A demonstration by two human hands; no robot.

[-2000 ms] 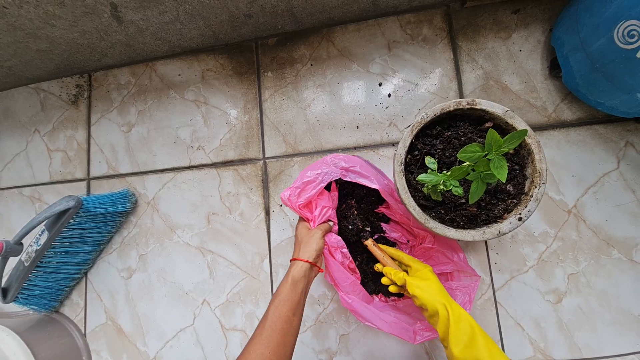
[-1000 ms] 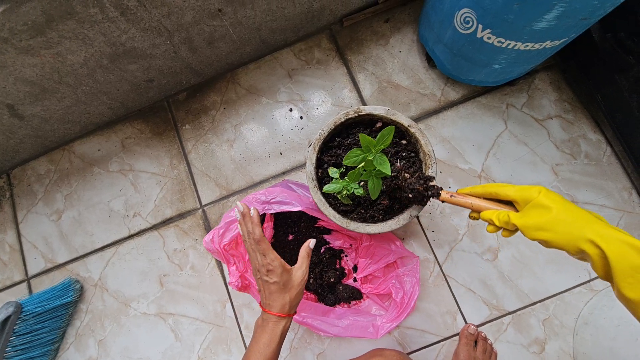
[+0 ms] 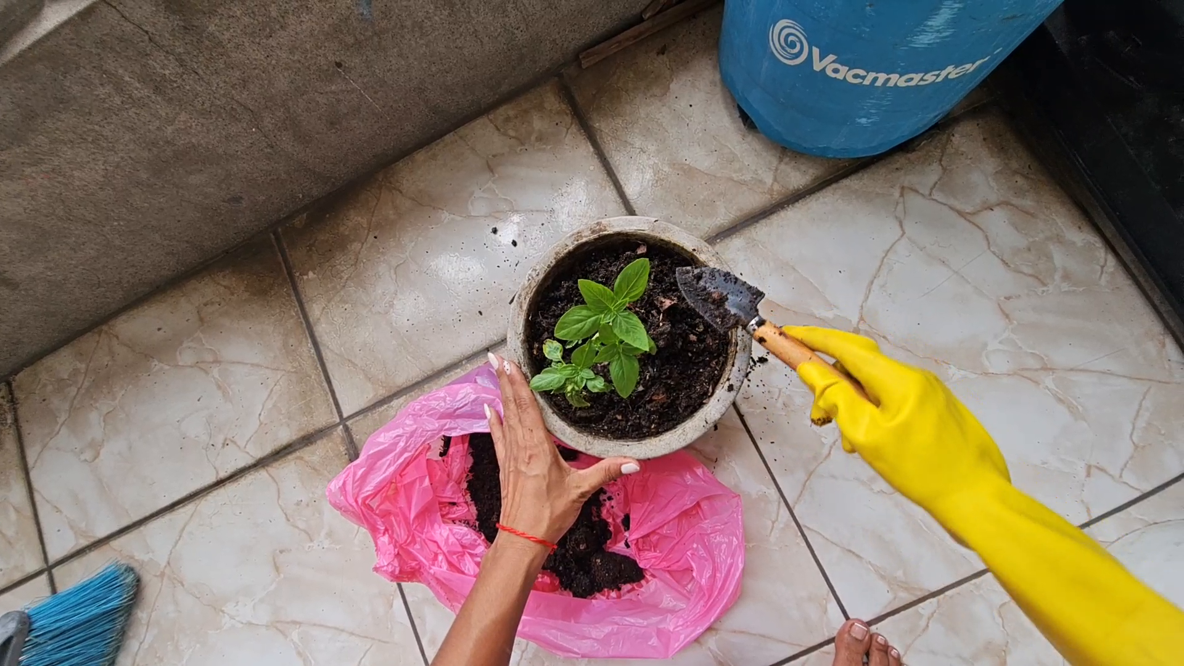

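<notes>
My bare left hand [image 3: 541,472], a red cord at its wrist, rests spread against the lower left rim of a round pot [image 3: 638,449]. In the pot, green leafy plants [image 3: 606,328] grow from dark soil [image 3: 680,384]. My right hand [image 3: 879,398], in a yellow rubber glove, grips the wooden handle of a garden trowel [image 3: 721,296]; its soil-smeared metal blade is over the pot's right edge. Below the pot and partly behind my left hand lies an open pink plastic bag [image 3: 684,564] with dark soil [image 3: 592,560] in it.
A blue Vacmaster drum [image 3: 860,83] stands at the upper right, beside a black object [image 3: 1110,120]. A concrete wall [image 3: 231,120] runs along the upper left. Blue broom bristles [image 3: 83,615] show at the lower left. Bare toes [image 3: 865,643] are on the tiled floor [image 3: 416,250] at the bottom.
My left hand has gone from holding the bag's edge, through the air above it, to the pot's rim. The trowel has left the bag's soil for the pot, and its blade now shows.
</notes>
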